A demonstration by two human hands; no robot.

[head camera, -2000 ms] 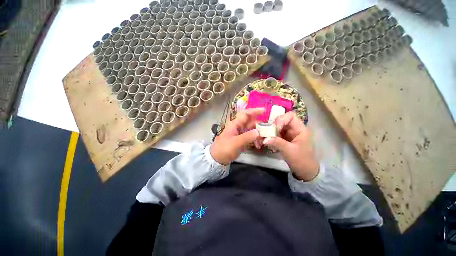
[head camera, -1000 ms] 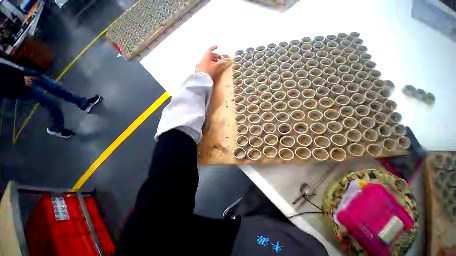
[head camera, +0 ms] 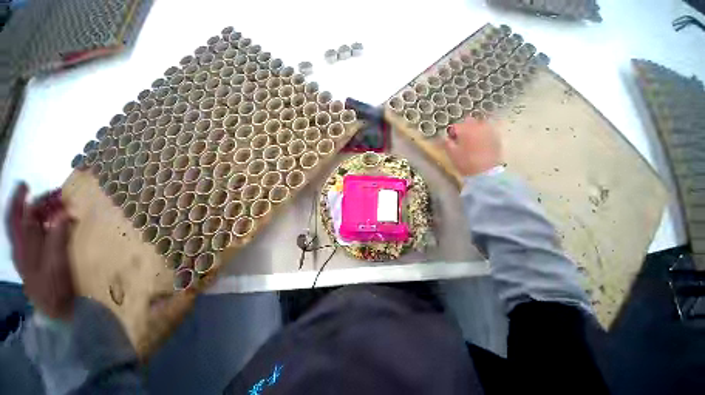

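Note:
The left board (head camera: 100, 231) carries close rows of grey-beige rings (head camera: 202, 173); its near-left strip is bare. The right board (head camera: 572, 170) has fewer rings (head camera: 454, 80) at its far end. My left hand (head camera: 40, 251), blurred, is over the left board's outer edge, fingers apart, no ring visible in it. My right hand (head camera: 473, 146) is at the near edge of the right board's rings, fingers bent; whether they hold a ring is hidden. A pink case (head camera: 362, 207) with a white block (head camera: 388, 206) on it lies on a mottled round cushion (head camera: 417, 202).
Small dark snips (head camera: 306, 242) and a black cord lie left of the cushion. A dark object with a red edge (head camera: 366, 137) is between the boards. Loose rings (head camera: 344, 52) stand beyond. Other filled boards (head camera: 58, 35) are at the table's left, back and right (head camera: 671, 123).
The view has swung back from the left to the front. My left hand has moved from the left board's far corner nearer to me. My right hand now shows at the right board.

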